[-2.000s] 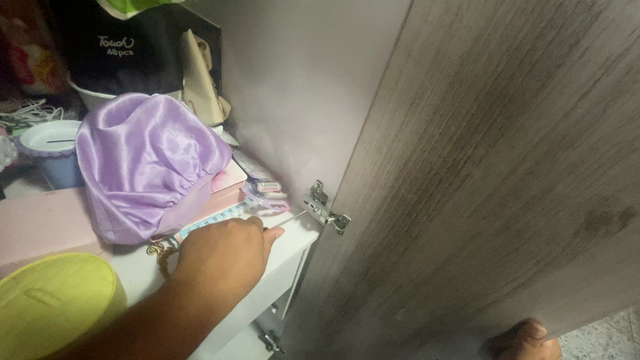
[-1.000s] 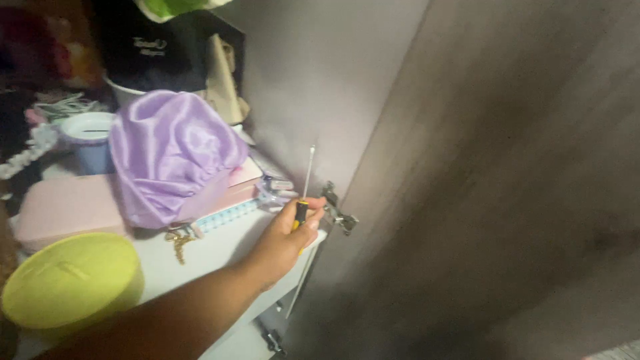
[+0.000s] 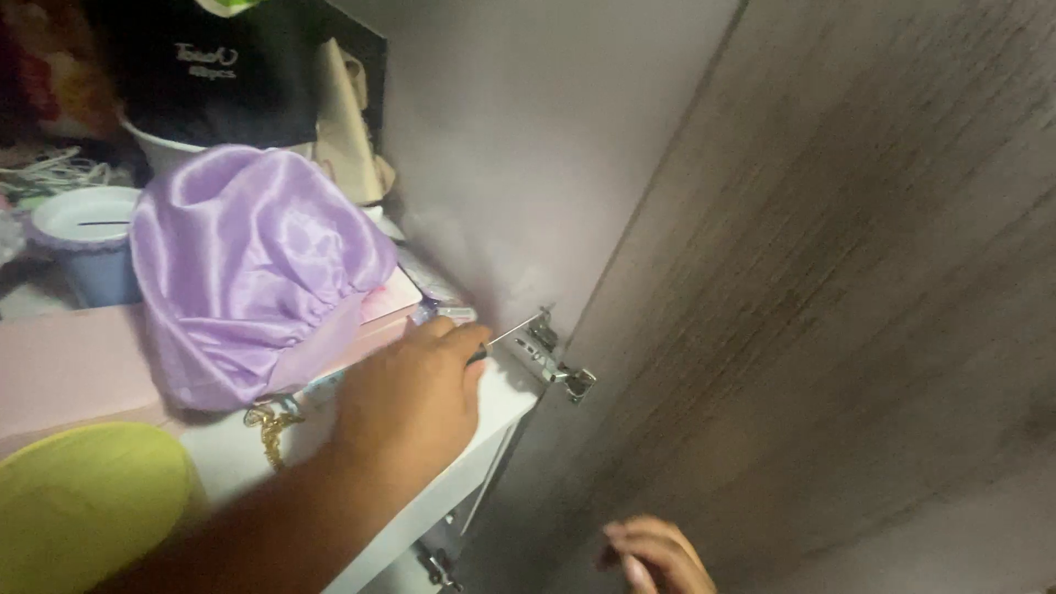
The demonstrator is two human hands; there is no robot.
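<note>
My left hand (image 3: 417, 388) comes in from the lower left, closed around a screwdriver (image 3: 513, 330). Its thin shaft reaches the upper part of a metal cabinet hinge (image 3: 540, 346); most of the handle is hidden in the fingers. The hinge joins the pale side panel (image 3: 495, 165) to the wood-grain door (image 3: 825, 272), which stands open. Low in the view my right hand (image 3: 656, 553) is in front of the door, fingers loosely bent and apart, with nothing visible in it. Whether it touches the door, I cannot tell.
A white shelf (image 3: 503, 396) holds a purple satin bonnet (image 3: 256, 272), a pink box (image 3: 74, 363), a yellow-green round item (image 3: 91, 503), a blue pot (image 3: 95, 264) and a gold chain (image 3: 272, 433). A second hinge (image 3: 437, 569) sits lower down. Behind stands a black bag (image 3: 223, 82) bearing writing.
One second ago the screwdriver pointed upward, clear of the hinge; now its tip is at the hinge's upper part. My right hand, out of view then, shows at the bottom.
</note>
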